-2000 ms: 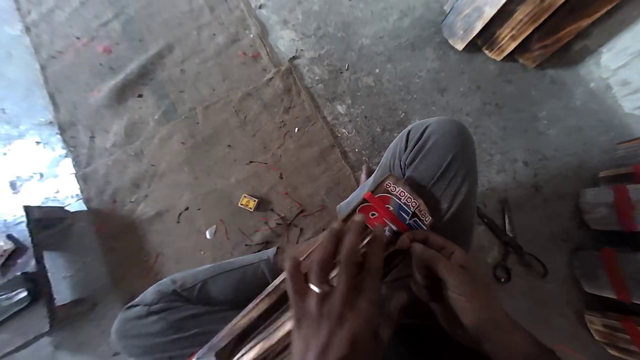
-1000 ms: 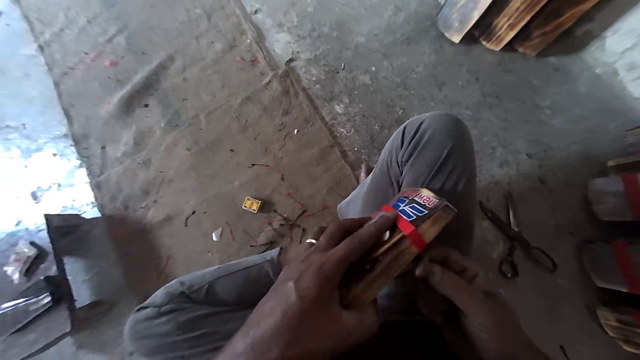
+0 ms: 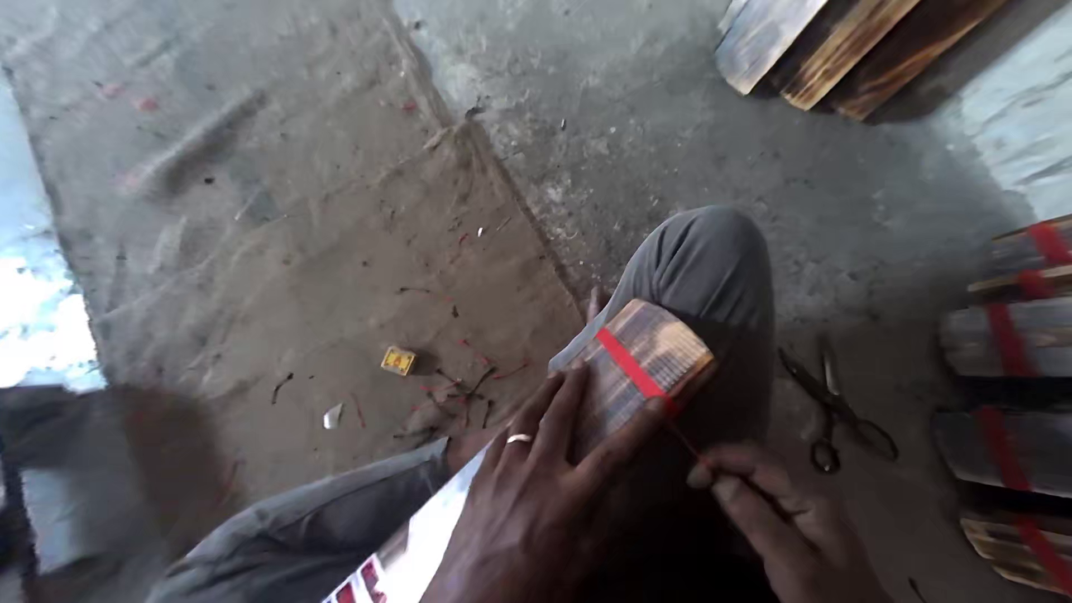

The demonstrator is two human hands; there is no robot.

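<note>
A wooden cricket bat blade [image 3: 645, 352] with grained, scorched-looking wood lies across my lap, its end by my raised knee. A red band [image 3: 628, 362] wraps around it near that end. My left hand [image 3: 544, 469], with a ring on one finger, presses on the blade, a fingertip at the band's edge. My right hand [image 3: 770, 502] pinches the thin, twisted tail [image 3: 688, 441] of the red band between thumb and forefinger and holds it off the blade's side. The lower part of the piece is partly hidden by my left hand; a white printed surface shows beside it.
Scissors [image 3: 837, 410] lie on the floor right of my knee. Several red-banded wooden blades [image 3: 997, 444] line the right edge; more wooden pieces [image 3: 846, 50] lie at top right. A small yellow matchbox [image 3: 398, 361] and scraps of red string [image 3: 461, 389] lie on the sackcloth mat [image 3: 318, 209].
The wooden piece has turned: the printed label seen near its end earlier is replaced by bare grained wood under the band. My right hand has drawn the band's tail out to the side.
</note>
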